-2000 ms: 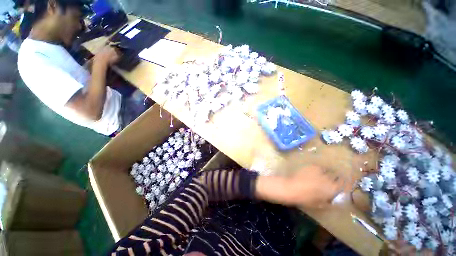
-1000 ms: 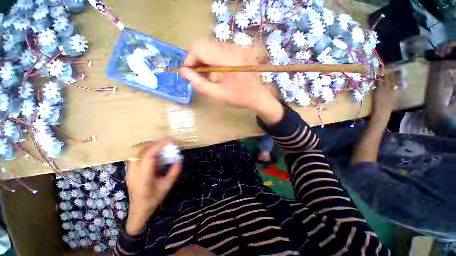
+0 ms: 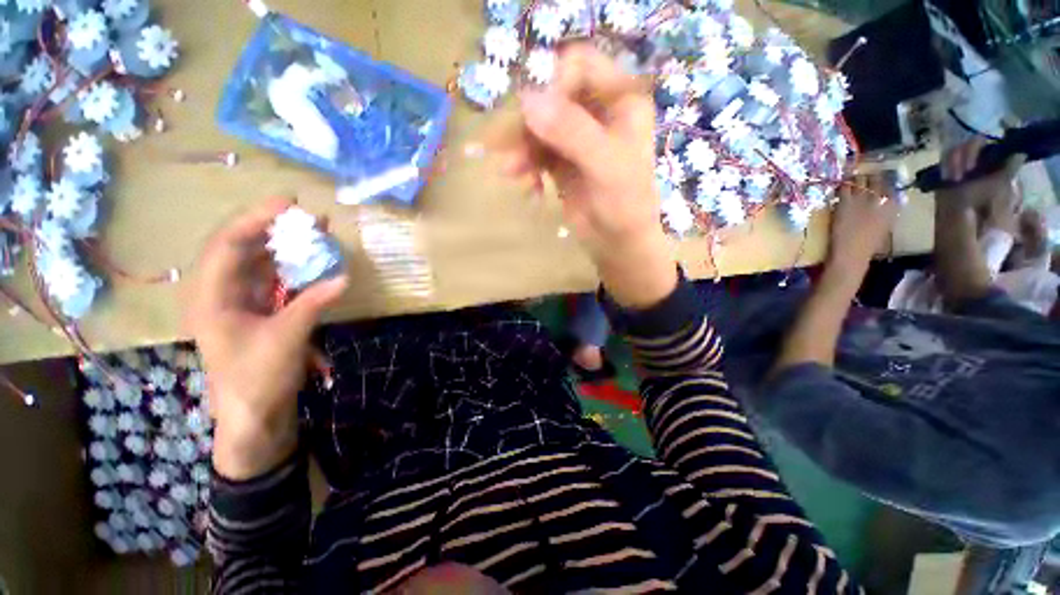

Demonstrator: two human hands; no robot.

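My left hand holds a small motor between thumb and fingers, its white gear facing up, over the bench's front edge. My right hand, partly blurred, is raised beside the right motor pile, fingers bent. I cannot tell whether it holds the brush; no clear handle shows. The blue grease tub lies between and beyond my hands, with a white lump of grease in it. A pale strip lies across its near right corner.
Loose motors with wires lie in a left pile and a right pile. A carton of motors stands below the bench edge at left. A pale striped patch marks the bench. Another person works at right.
The brush handle seen across my right hand no longer shows clearly. My right hand has risen right, away from the tub. My left hand has moved left and up with the motor.
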